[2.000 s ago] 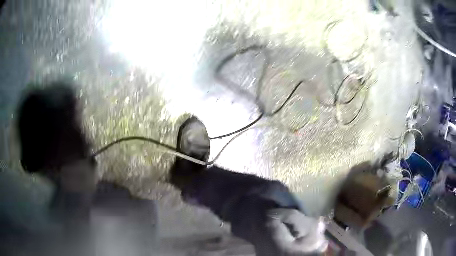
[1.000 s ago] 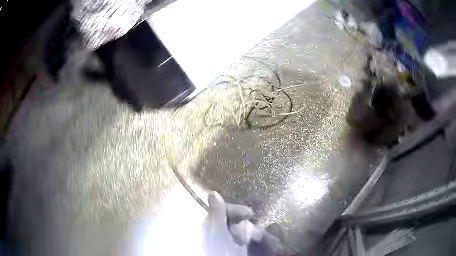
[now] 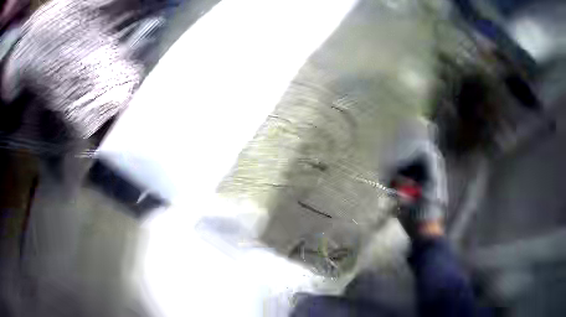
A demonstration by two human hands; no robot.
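A long housing, washed out to white by glare, runs from the top middle down to the left. A dark strip shows at its lower left end. My right hand, in a pale glove with an orange cuff and a dark blue sleeve, is at the right, away from the housing. It is closed around a blurred red and dark tool, perhaps the air sander. Its working face cannot be made out. My left hand cannot be made out. Strong glare covers the lower middle, beside a dark blue shape at the bottom edge.
A person in a pale patterned top is at the upper left, close to the housing. Thin dark hose or cable pieces lie blurred on the speckled floor. Dark clutter is at the upper right, with grey shapes below it.
The pale hand with the thin line at the bottom middle no longer shows. My right hand with the red and dark tool now shows at the right. The white housing reaches further down and left in view.
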